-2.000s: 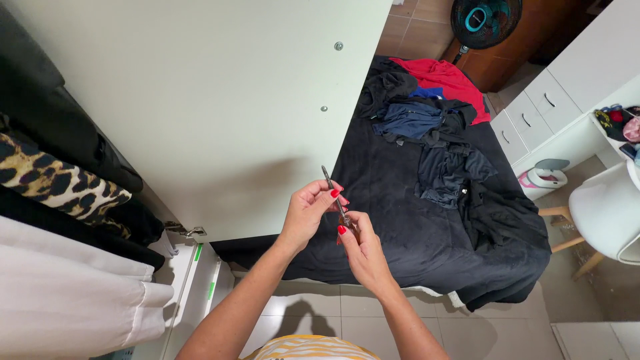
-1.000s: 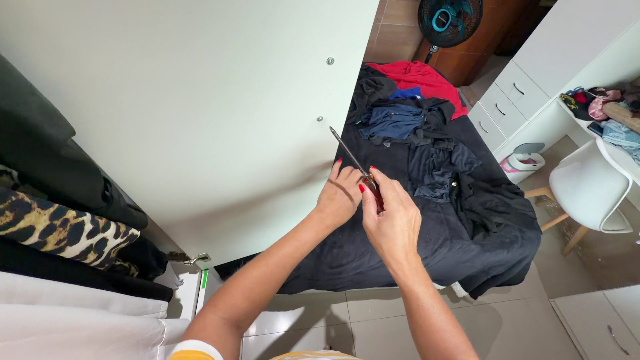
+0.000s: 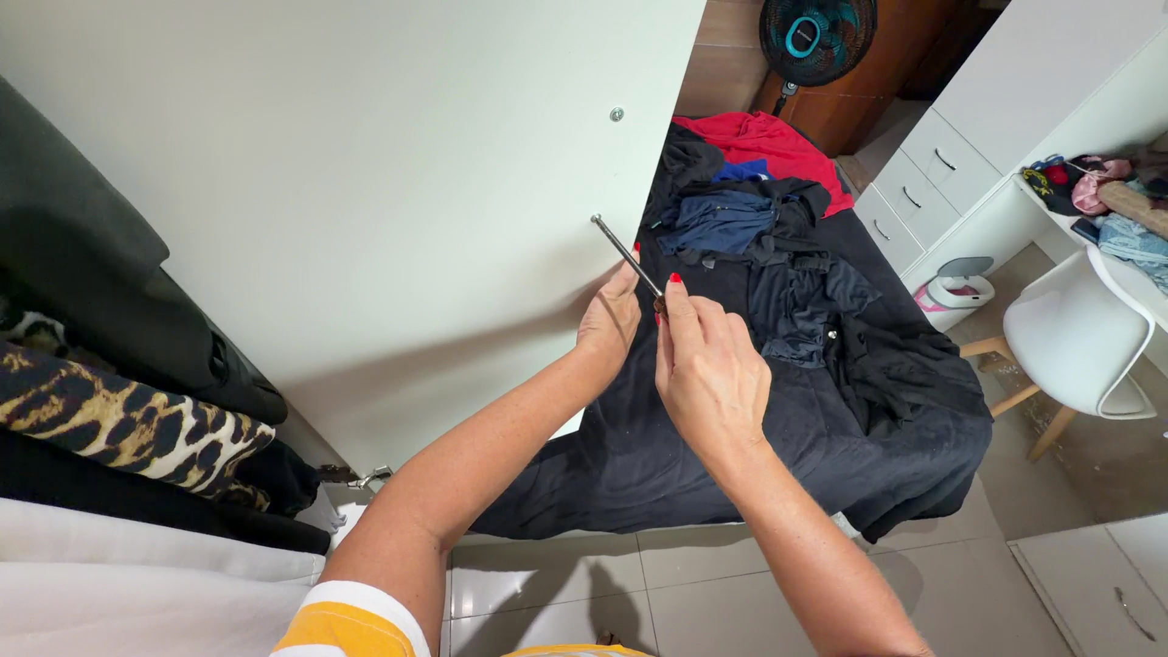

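Note:
My right hand (image 3: 716,370) is closed around the dark handle of a screwdriver (image 3: 630,257). Its long metal shaft points up and to the left, and the tip meets a small screw (image 3: 596,219) in the white cabinet door (image 3: 411,182). At the door's right edge is my left hand (image 3: 610,315), with its fingertips partly out of sight behind the edge; it appears to hold the door there. A second screw fitting (image 3: 617,115) sits higher on the same panel. Near the door's bottom corner a metal hinge (image 3: 370,478) shows.
Hanging clothes (image 3: 137,429) fill the left side. Behind the door stands a bed with a dark cover (image 3: 639,474) and piled clothes (image 3: 730,219). A black fan (image 3: 817,38), a white chair (image 3: 1077,328), a small bin (image 3: 956,290) and white drawers (image 3: 940,164) are farther right.
The screwdriver, first held between both hands in front of the bed, now has its tip at the door's screw. My left hand has left the tool and moved to the door's edge.

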